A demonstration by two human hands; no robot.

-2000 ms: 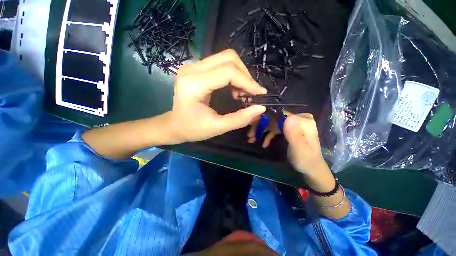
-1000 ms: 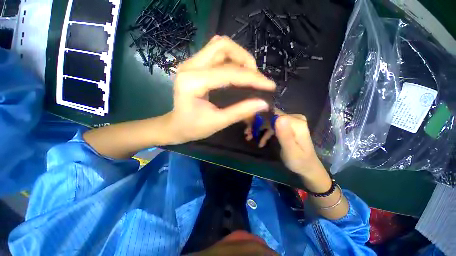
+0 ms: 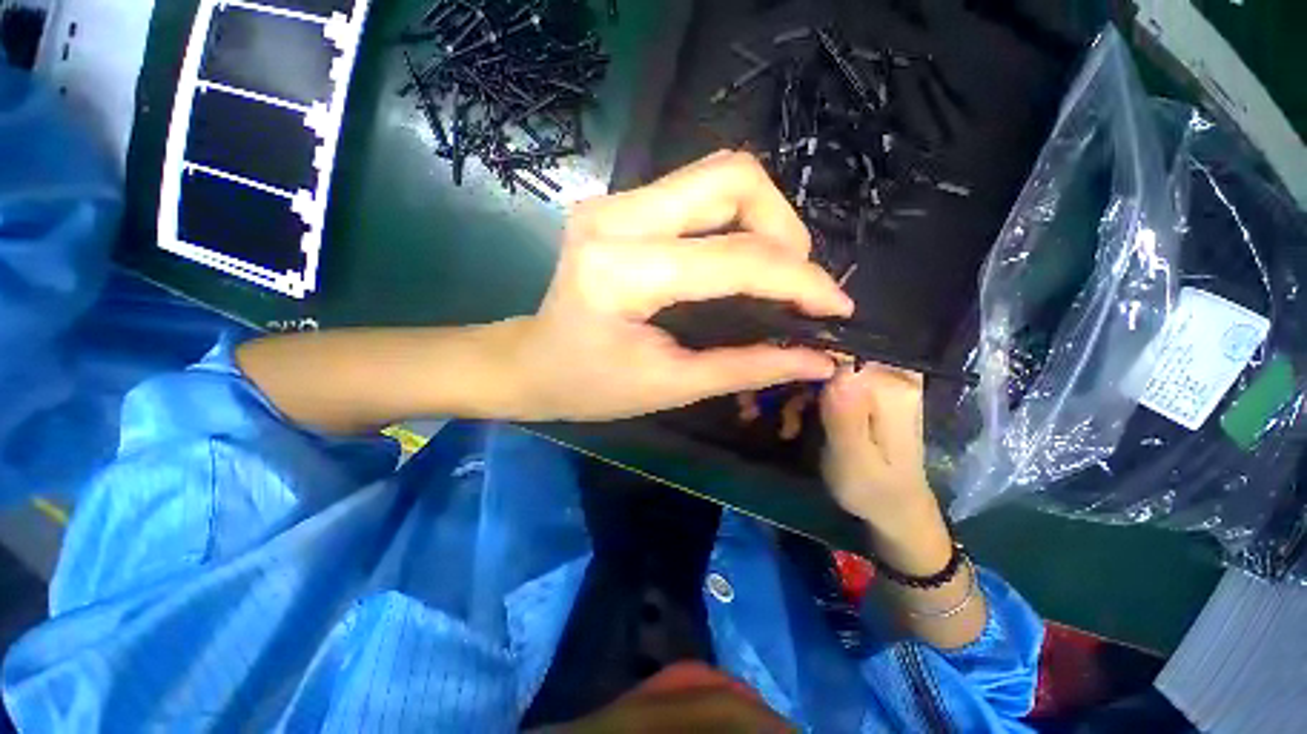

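Note:
My left hand (image 3: pixel 688 294) pinches a thin black moulded part (image 3: pixel 889 356) between thumb and fingers over the black tray (image 3: pixel 667 122). The part points right, above my right hand (image 3: pixel 874 437). My right hand is curled around the side cutters; only a little of a blue handle (image 3: pixel 776 393) shows, the jaws cannot be made out. Small black plastic pieces (image 3: pixel 846 129) lie heaped in the tray beyond my hands. A pile of black sticks (image 3: pixel 509 86) lies on the green bench left of the tray.
A clear plastic bag (image 3: pixel 1068 287) with a white label (image 3: pixel 1204 359) and a green sticker (image 3: pixel 1258 406) lies right of the tray. A white-framed carrier tray (image 3: pixel 251 136) lies at the left on the green bench top (image 3: pixel 380 258). A blue sleeve (image 3: pixel 55 215) of another person shows at the far left.
The view has shifted slightly. My left hand has moved a little right and down, and its fingers have come closer to my right hand. Less of the blue handles shows.

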